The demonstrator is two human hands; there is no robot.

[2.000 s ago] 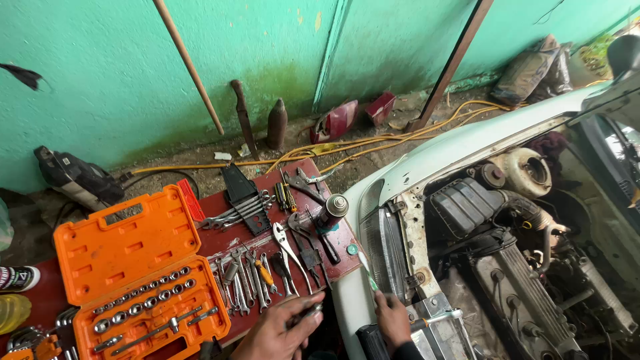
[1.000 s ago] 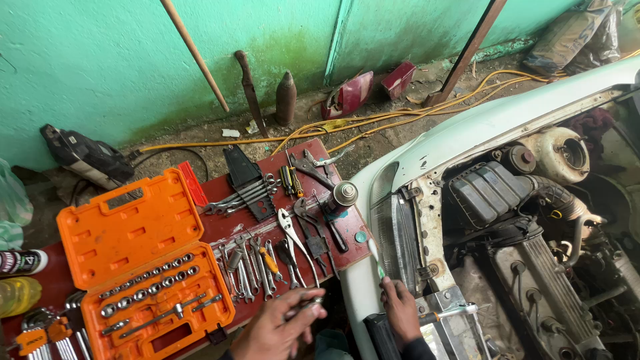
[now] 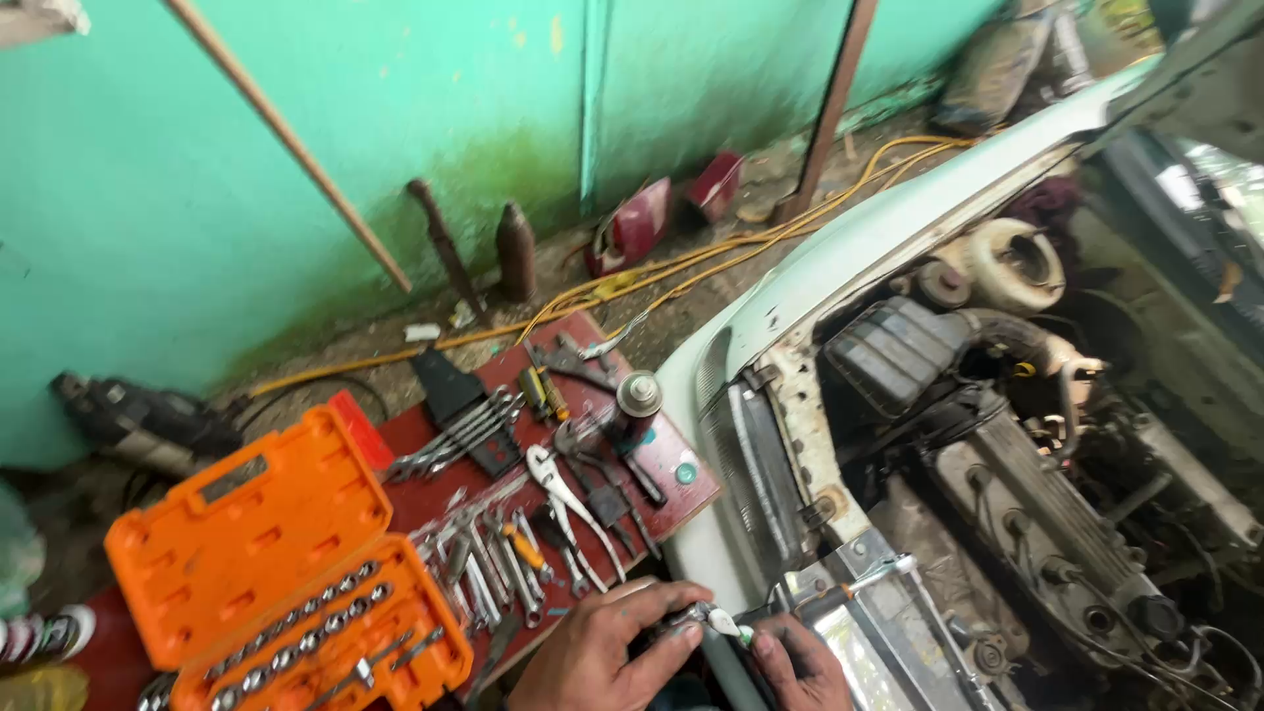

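My left hand (image 3: pixel 627 642) is closed around a small dark metal part (image 3: pixel 691 617), much of it hidden by the fingers. Close on its right, my right hand (image 3: pixel 798 664) grips a toothbrush-like brush (image 3: pixel 729 626) with a white head and a green section, and the head meets the metal part. Both hands are at the bottom centre, between the red table (image 3: pixel 691 504) and the front of the car. Slip-joint pliers (image 3: pixel 568 504) and several wrenches (image 3: pixel 489 568) lie on the table just beyond my left hand.
An orange socket case (image 3: pixel 257 533) lies open at the table's left. A spray can (image 3: pixel 638 395) stands near its far corner. The car's open engine bay (image 3: pixel 1027 494) is on the right, with a screwdriver (image 3: pixel 839 597) on its front edge. Yellow cables (image 3: pixel 750 247) run along the wall.
My hands were apart and have come together. The brush, held upright beside the table in the earlier frames, is now at the metal part in my left hand.
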